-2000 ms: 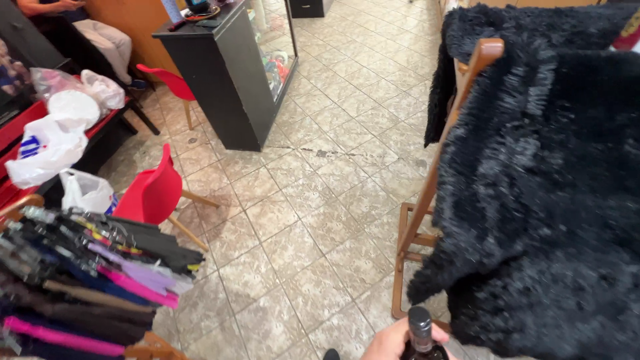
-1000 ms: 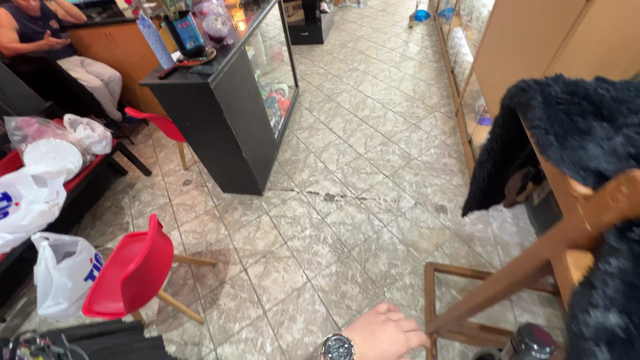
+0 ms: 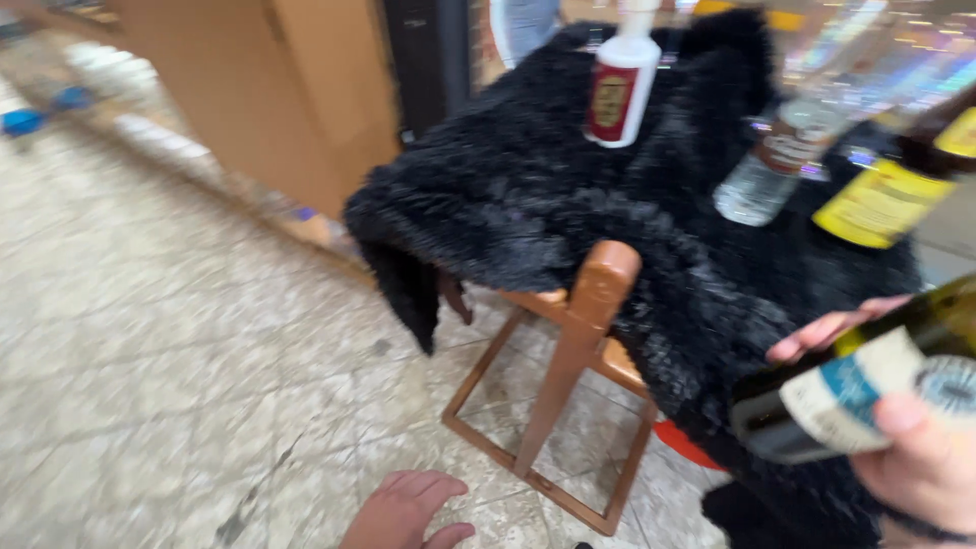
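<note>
My right hand grips a dark green glass bottle with a cream and teal label, tilted at the right edge. Below the wooden stand's post, low in the view, my left hand hangs over the floor with nothing in it, its fingers apart. Black fur cloth drapes over the stand. On it are a white bottle with a red label, a clear glass bottle and a dark bottle with a yellow label; these look tilted in the slanted view.
The wooden stand has a rounded post and a rectangular foot frame on the tiled floor. A wood-coloured cabinet stands at the upper left. A red object shows under the cloth's edge. Blue items lie far left.
The view has swung right, away from the counter and red chairs. The green bottle is now plainly visible in my right hand, and several bottles on the fur cloth have come into sight.
</note>
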